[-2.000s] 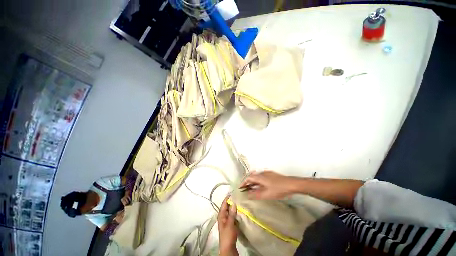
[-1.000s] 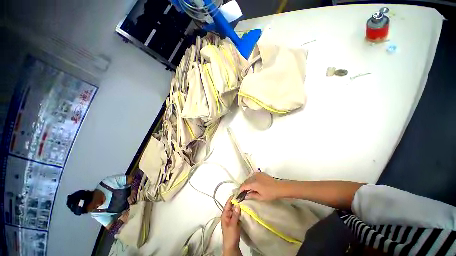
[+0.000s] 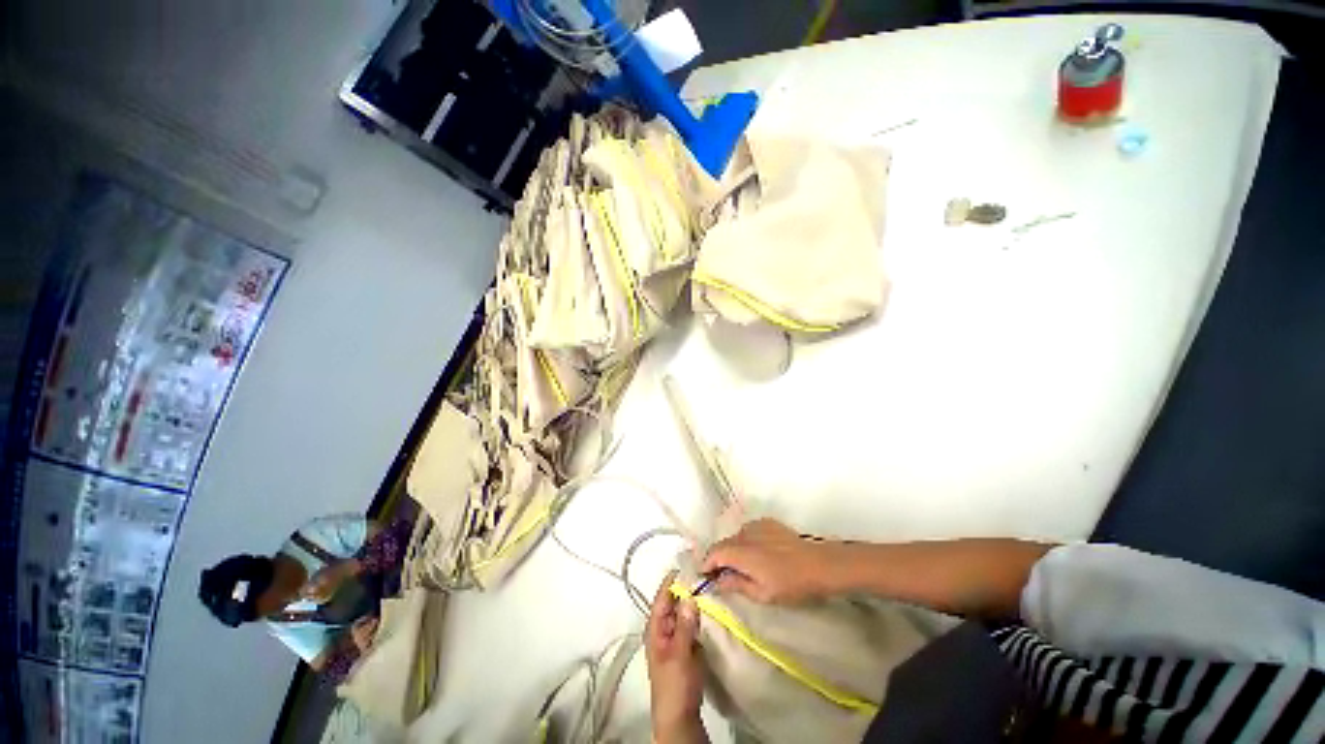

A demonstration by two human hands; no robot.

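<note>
A beige bag body [image 3: 821,640] with a yellow edge strip lies at the bottom, against my body. My left hand [image 3: 673,647] grips the bag at the end of the yellow strip. My right hand [image 3: 763,561] is just above and to the right, closed on a small dark slim tool [image 3: 709,581], perhaps snips, whose tip is at the same bag corner. The fingers hide most of the tool. Beige straps [image 3: 639,560] lie beside the bag, to the left of my hands.
A long heap of beige bags [image 3: 545,327] runs behind the work, with one bag [image 3: 799,233] beside it. A blue stand [image 3: 712,131] rises behind. A red pot [image 3: 1091,80] and small metal piece [image 3: 975,212] are on the white table [image 3: 988,364]. A person [image 3: 291,589] is at left.
My right hand has turned and shifted slightly at the bag corner with the dark tool. My left hand keeps its grip. The other person's hand has risen towards the head.
</note>
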